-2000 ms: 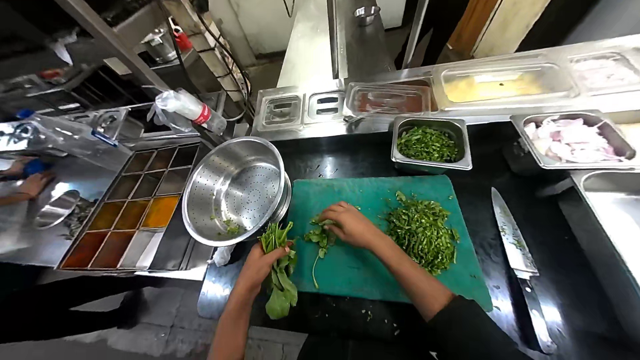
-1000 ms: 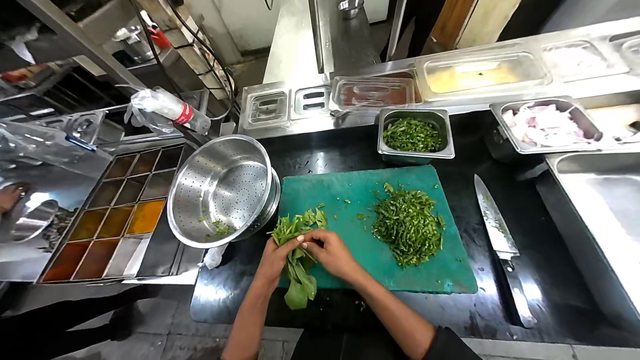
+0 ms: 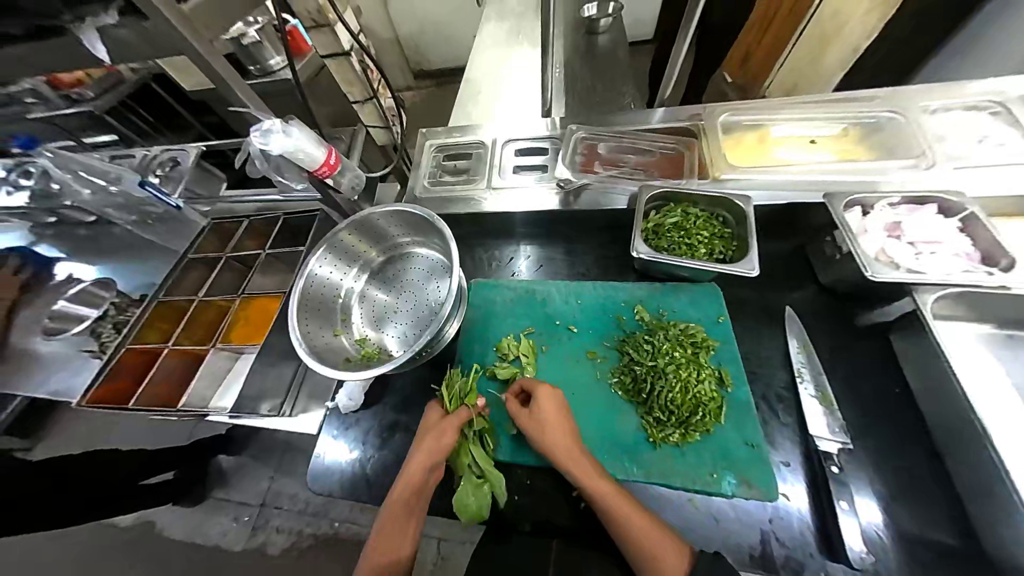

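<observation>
My left hand (image 3: 438,432) is closed around a bunch of leafy greens (image 3: 474,460), held past the left edge of a green cutting board (image 3: 560,312). Over the board, my right hand (image 3: 544,416) pinches a thin stem at its fingertips, close to the bunch. Just beyond the fingers lies a small group of loose leaves (image 3: 514,357). A heap of chopped greens (image 3: 670,376) covers the right half of the board. A steel colander (image 3: 384,292) with a few green scraps inside stands tilted beyond my left hand. The right palm is hidden.
A chef's knife (image 3: 820,400) lies right of the board, handle toward me. Behind the board is a steel pan of chopped greens (image 3: 690,232); farther right is a pan of sliced onions (image 3: 908,236). A sectioned spice box (image 3: 216,320) stands left, near plastic bottles (image 3: 320,156).
My hands were together at the bunch one second ago; the right hand is now apart, over the board. A small group of leaves now lies on the board beyond the right hand.
</observation>
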